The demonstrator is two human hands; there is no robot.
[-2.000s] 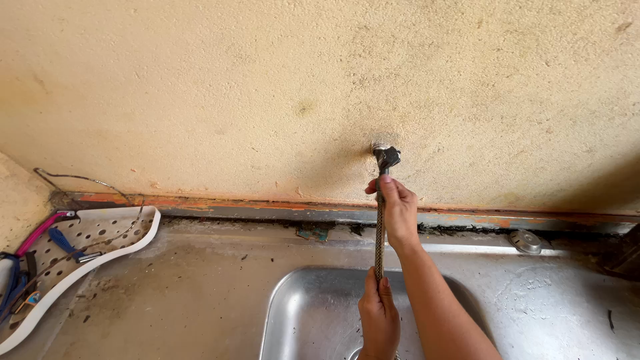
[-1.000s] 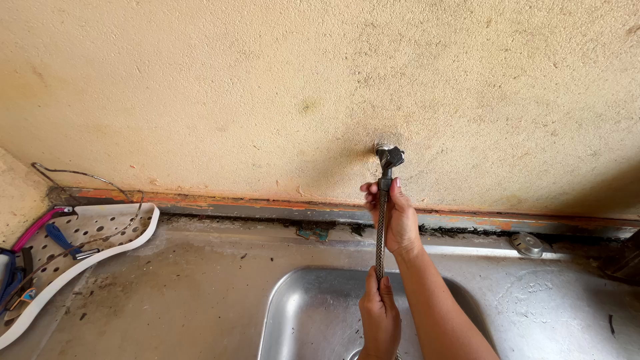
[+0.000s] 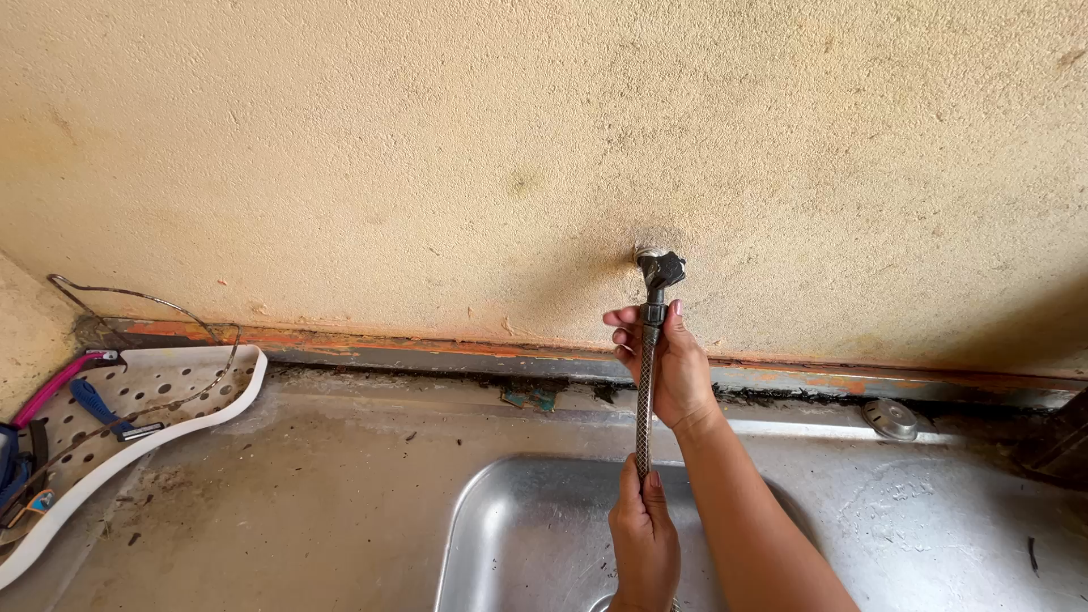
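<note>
A black angle valve [image 3: 661, 269] sticks out of the wall, with whitish material around its base. Below it hangs a braided flexible hose [image 3: 645, 399], its black coupling nut [image 3: 654, 314] at the valve's lower outlet. My right hand [image 3: 676, 365] is around the top of the hose just under the valve, thumb on the right side of the nut and fingers on the left. Lower down, over the sink basin, my left hand [image 3: 644, 535] grips the hose between thumb and fingers. The hose's lower end is mostly hidden behind that hand.
A stainless steel sink basin [image 3: 510, 510] lies beneath both hands. At left, a white perforated corner rack [image 3: 255, 374] holds a blue-handled razor [image 3: 98, 404], a pink-handled item and a bent wire. A round metal drain strainer [image 3: 890, 419] sits by the wall at right, near a dark object.
My right hand's fingers have shifted and spread around the coupling nut, where two seconds ago they pinched the hose just below the valve. My left hand stays on the hose.
</note>
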